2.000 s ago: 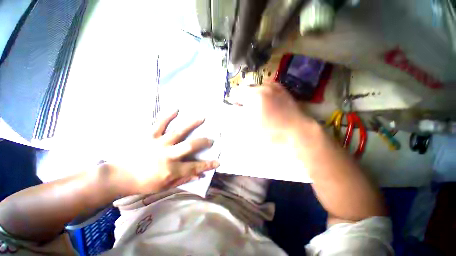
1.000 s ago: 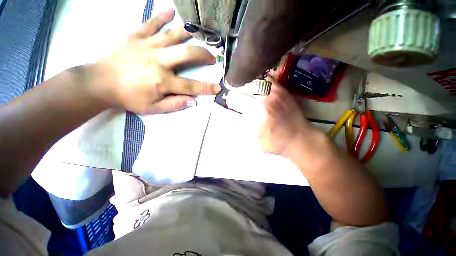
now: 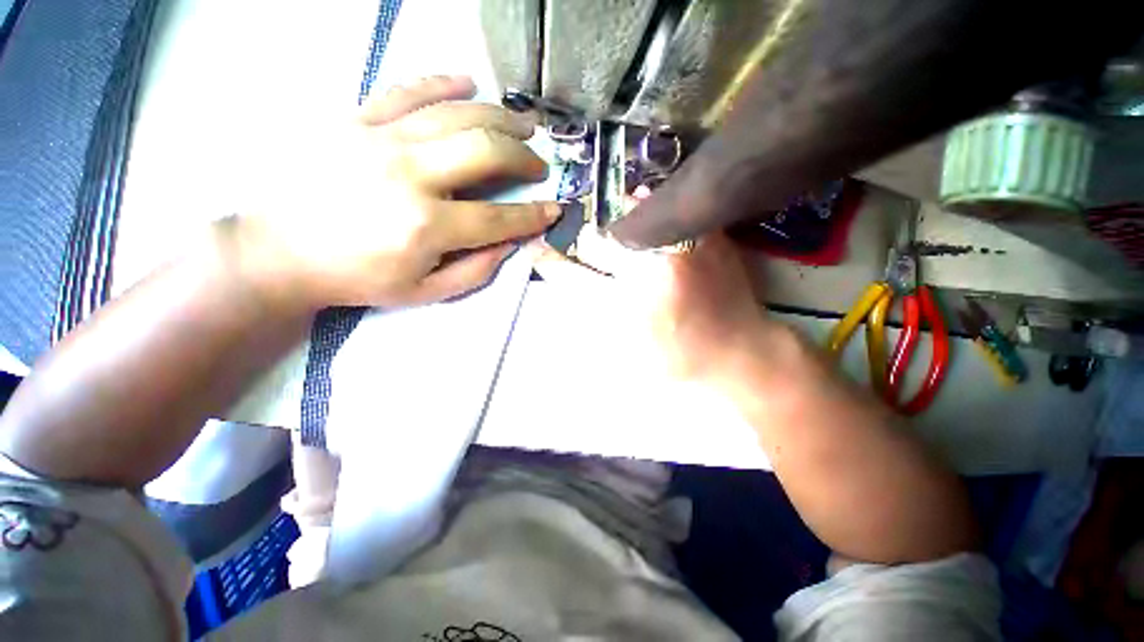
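A fabric panel, white side up (image 3: 420, 389), runs from under my left hand over the table's front edge towards my lap. A dark checked strip (image 3: 326, 376) shows along its left. My left hand (image 3: 414, 207) lies flat on the fabric, fingertips beside the presser foot (image 3: 580, 169). My right hand (image 3: 690, 282) is just right of the foot, fingers bunched at a small dark fabric edge (image 3: 567, 226). Its fingertips are partly hidden and washed out, so its grip is unclear. The sewing machine head (image 3: 602, 57) stands over the work.
A stack of cut panels (image 3: 63, 163) is at far left. Yellow-and-red-handled scissors (image 3: 901, 329) and green-yellow snips (image 3: 994, 341) lie at right. A phone in a red case (image 3: 803, 232) is partly hidden. A ribbed knob (image 3: 1019, 161) is upper right. A blue basket (image 3: 245, 577) is below left.
Since two seconds ago my left hand has moved up beside the foot. In the last second the white panel has swung down over the table edge. My right hand has barely moved.
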